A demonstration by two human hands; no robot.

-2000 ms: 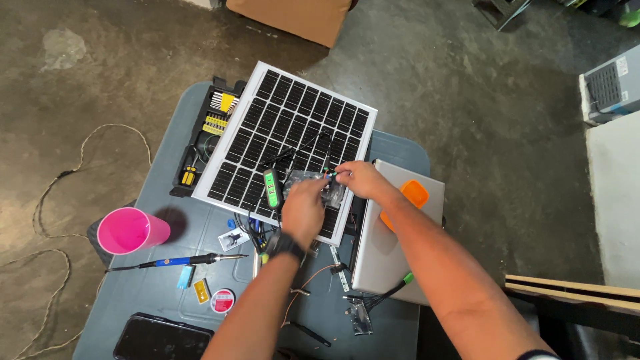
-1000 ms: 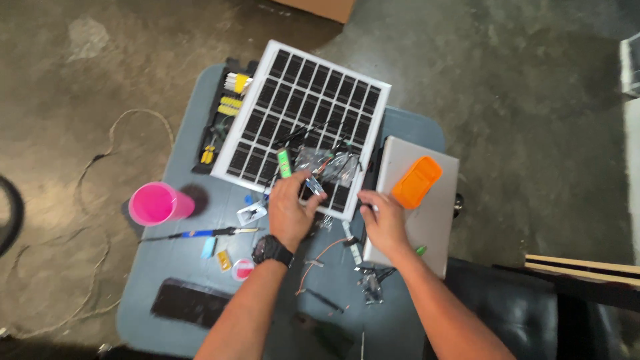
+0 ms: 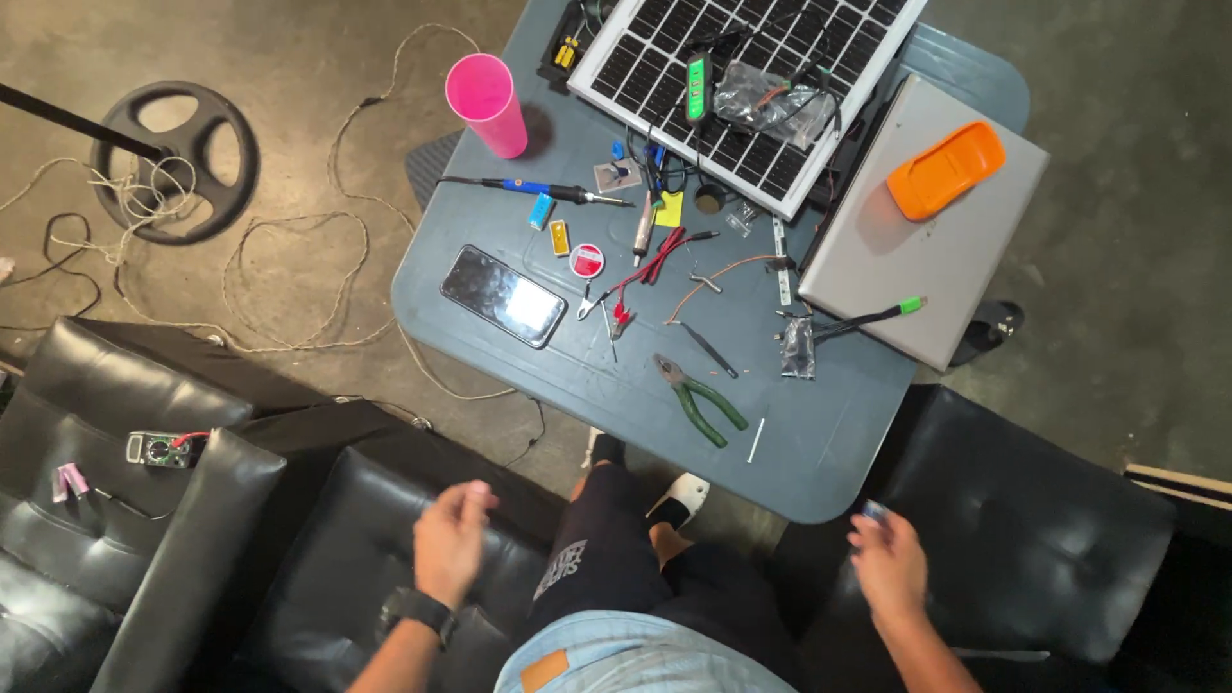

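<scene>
My left hand (image 3: pixel 452 541), a dark watch at its wrist, hangs over the black seat left of my legs; it is blurred, and I see nothing in it. On the right, near the table corner, the fingers of my right hand (image 3: pixel 887 563) hold a small dark object (image 3: pixel 874 511), too small to name. Beyond the hands, green-handled pliers (image 3: pixel 700 399), tweezers (image 3: pixel 709 349), a soldering iron (image 3: pixel 553 191), red alligator-clip leads (image 3: pixel 647 271) and a phone (image 3: pixel 503 295) lie on the table. A solar panel (image 3: pixel 616 79) bears a plastic bag (image 3: pixel 776 104) and a green-lit device (image 3: pixel 698 89).
A pink cup (image 3: pixel 488 106) stands at the table's left edge (image 3: pixel 409 279). An orange tray (image 3: pixel 946 171) rests on a closed laptop (image 3: pixel 924 231). Black padded seats (image 3: pixel 1001 520) flank my legs; a multimeter (image 3: pixel 166 449) lies on the left one. Cord (image 3: pixel 332 217) trails over the floor.
Both hands have left the solar panel and come back toward my body, off the table, moving apart. The view has tilted down to show my legs and the seats.
</scene>
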